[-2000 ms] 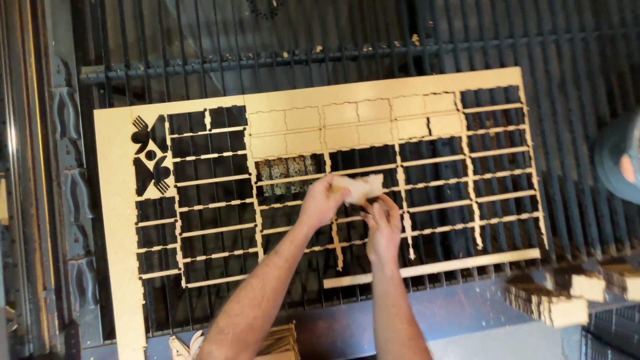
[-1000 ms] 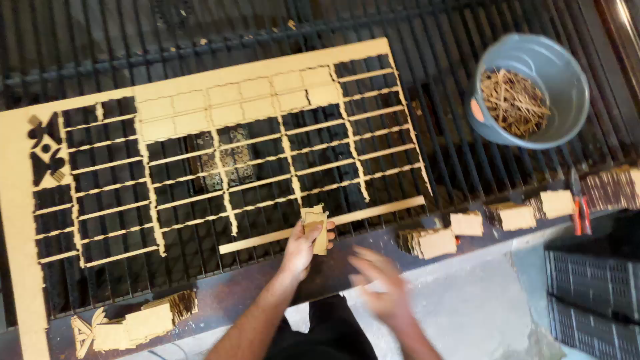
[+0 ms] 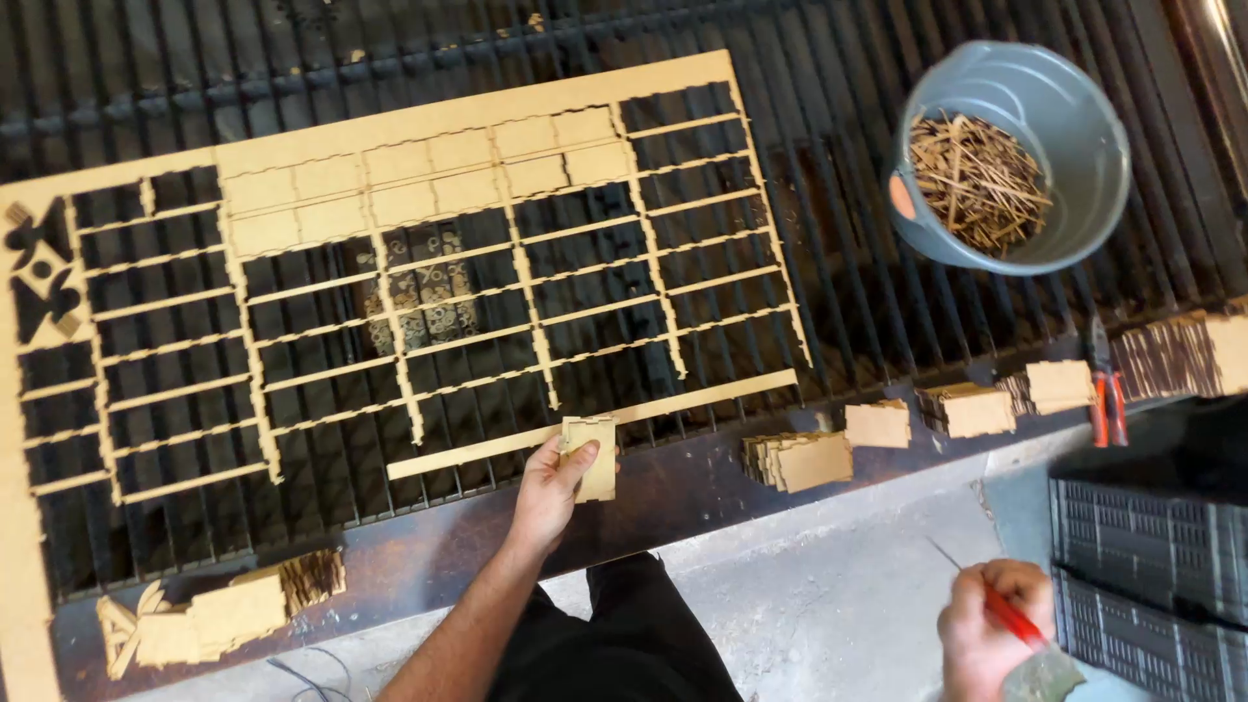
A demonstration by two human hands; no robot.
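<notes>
My left hand (image 3: 551, 492) grips a small stack of thin wooden pieces (image 3: 597, 463) with notched edges, over the front rim of the slatted bed. My right hand (image 3: 994, 624), at the lower right over the floor, holds a thin pointed tool with a red handle (image 3: 1014, 616). Beyond my left hand a laser-cut wooden sheet (image 3: 468, 107) lies on dark metal slats (image 3: 838, 292). Many of its rectangular openings show the slats, while pieces (image 3: 405, 195) still sit in its upper rows. A loose wooden strip (image 3: 692, 398) lies along its near edge.
A grey bucket (image 3: 1082, 195) of wood scraps stands on the slats at right. Stacked wooden pieces (image 3: 804, 460) and red-handled pliers (image 3: 1109, 390) lie along the metal rim (image 3: 673, 502). More cut pieces (image 3: 239, 609) lie at lower left. Black plastic crates (image 3: 1150, 556) stand at lower right.
My right hand was beside my left over the sheet two seconds ago; it is now at the lower right with the red-handled tool. My left hand has drawn back to the rim. The view has shifted right.
</notes>
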